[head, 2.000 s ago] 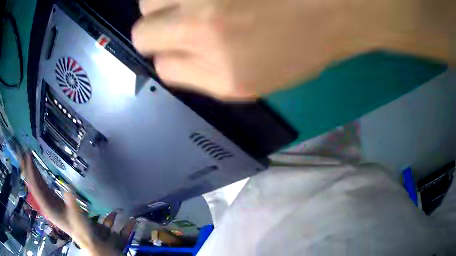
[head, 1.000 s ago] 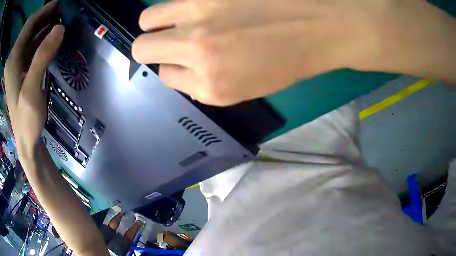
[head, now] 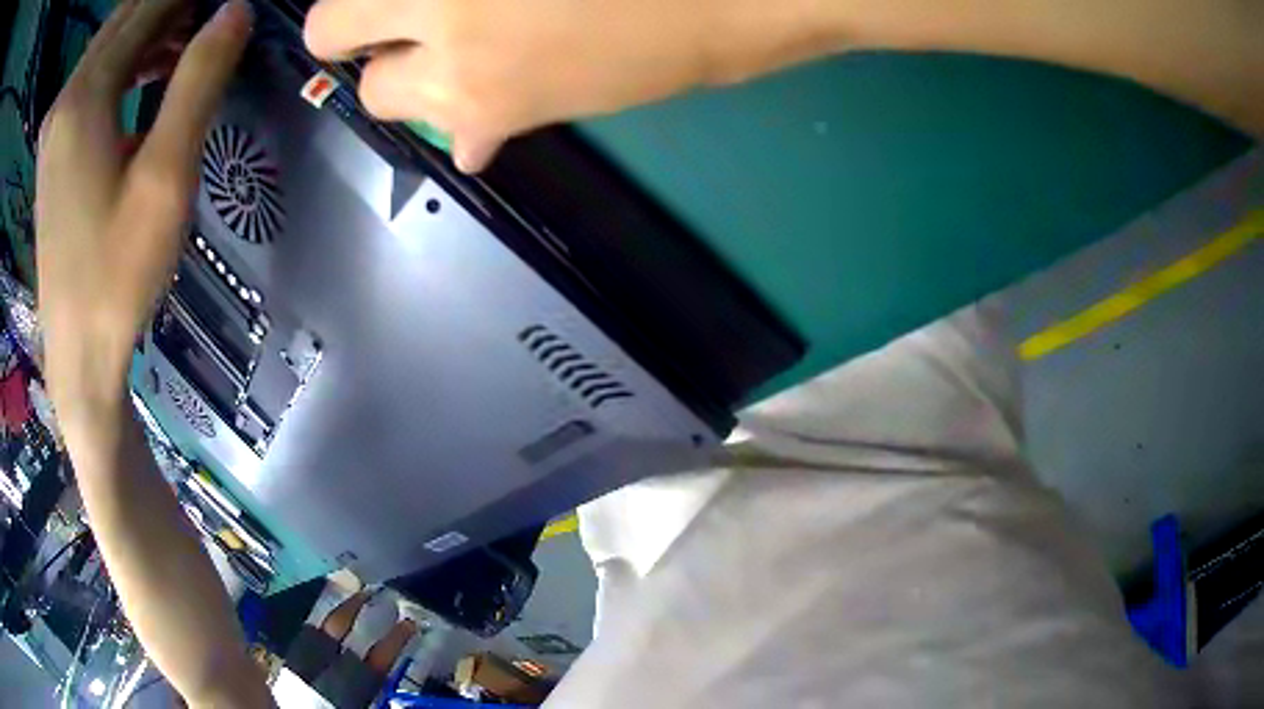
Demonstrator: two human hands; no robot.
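Observation:
The laptop lies upside down and tilted, with its grey bottom cover, a round fan grille and an open component bay showing. My left hand is at its far-left corner, with the thumb over the cover and the other fingers around the edge, partly hidden. My right hand is at the laptop's upper long edge, its fingers closed on a green pry tool. Only a bit of green shows under the fingers, at the seam. A small white and red seal sticker is on that edge beside the fingertips.
A black pad lies by the laptop on the green mat. Tools lie at lower left. A person's legs and a blue frame part show lower down. My lap is at lower right.
My left hand has come from the lower left onto the laptop's corner. My right hand has moved up and left along the edge, and the green of the tool now shows.

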